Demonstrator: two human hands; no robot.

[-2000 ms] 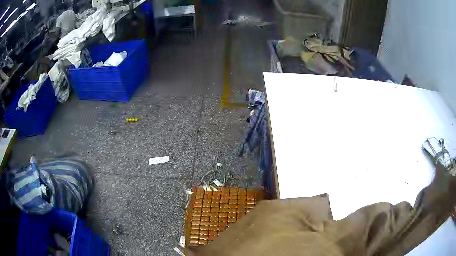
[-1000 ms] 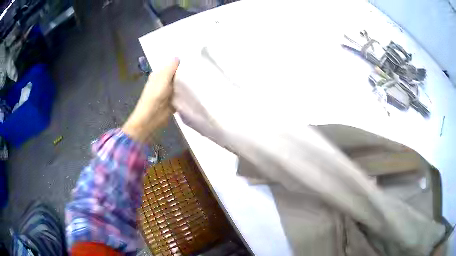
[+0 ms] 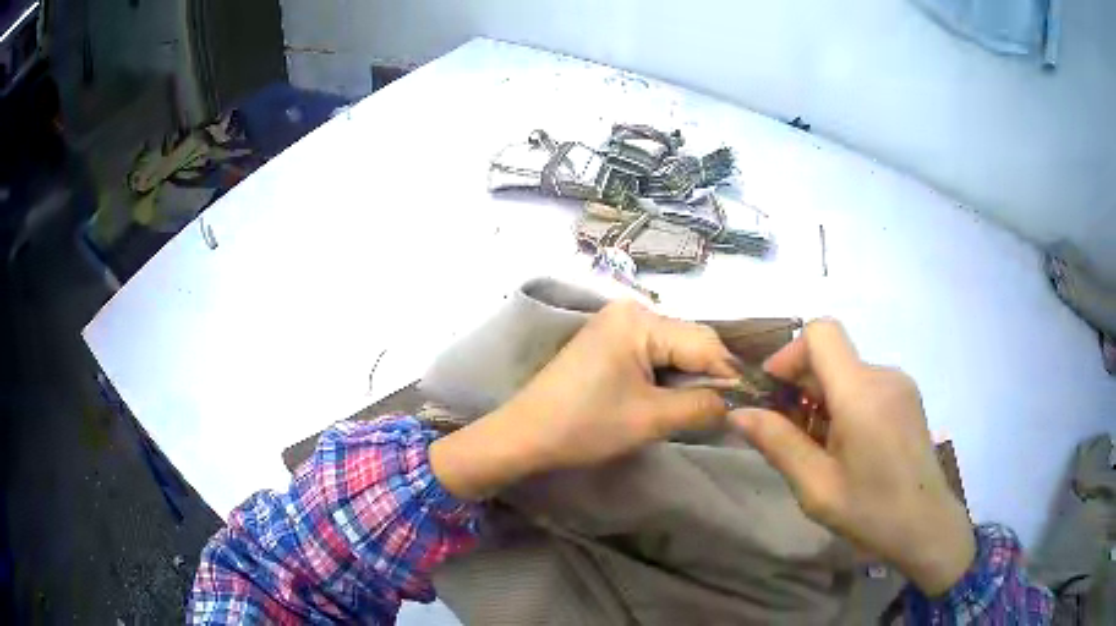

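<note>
A grey-beige and brown jacket (image 3: 661, 514) lies bunched on the white table (image 3: 331, 294) in front of me. My left hand (image 3: 612, 391) pinches an edge of it between thumb and forefinger. My right hand (image 3: 844, 440) is close beside it, thumb and fingers bent around a small dark tool with a reddish glint, which looks like thread snips (image 3: 808, 410). The tool is mostly hidden in the palm. Its tip and the pinched edge are too blurred to tell apart.
Several tied bundles of small pieces (image 3: 649, 196) lie at the back of the table. A grey-khaki garment pile (image 3: 1083, 526) is at the right edge, and a khaki roll (image 3: 1083, 287) is by the wall. Loose threads lie on the table. Brown fabric (image 3: 184, 165) shows beyond the left corner.
The view has swung from the floor and stool to the table. My left hand has moved from the table's left edge to the middle. My right hand has come into view beside it.
</note>
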